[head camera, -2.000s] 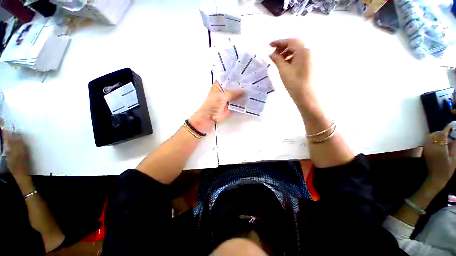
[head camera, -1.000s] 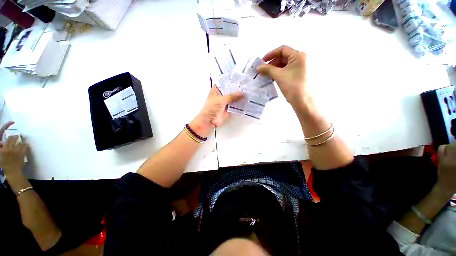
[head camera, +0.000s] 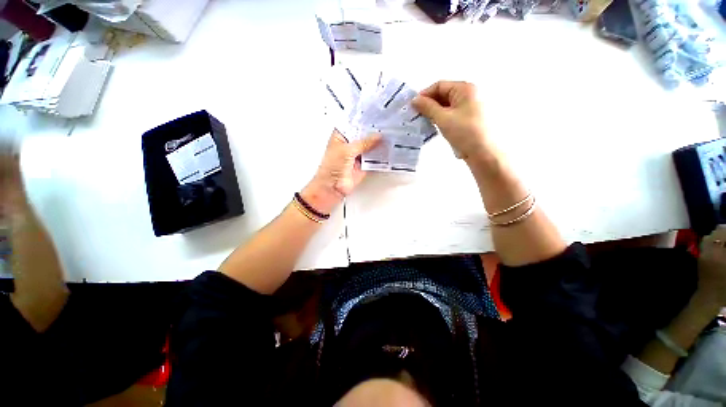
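My left hand (head camera: 344, 165) holds a fan of white instruction cards (head camera: 392, 131) with dark printed lines, its thumb on top of them, above the table's centre seam. My right hand (head camera: 458, 115) is at the right edge of the fan, thumb and forefinger closed on the edge of a card. A black box base (head camera: 227, 179) lies on the table to the left of my left hand. Inside it are a single white card (head camera: 194, 159), a thin grey-white loop (head camera: 179, 143) above the card, and dark shapes below it.
A folded card stack (head camera: 356, 37) is at far centre. White booklets (head camera: 60, 75) lie at far left. A silvery heap (head camera: 505, 8) and clear-bagged supplies (head camera: 671, 44) are at far right. Another person's arm (head camera: 36, 254) is at left; another black box (head camera: 700, 183) and a person's hand are at right.
My right hand has moved left from beside the fan and now pinches a card's edge. The cards are spread differently. The left neighbour's arm has moved forward.
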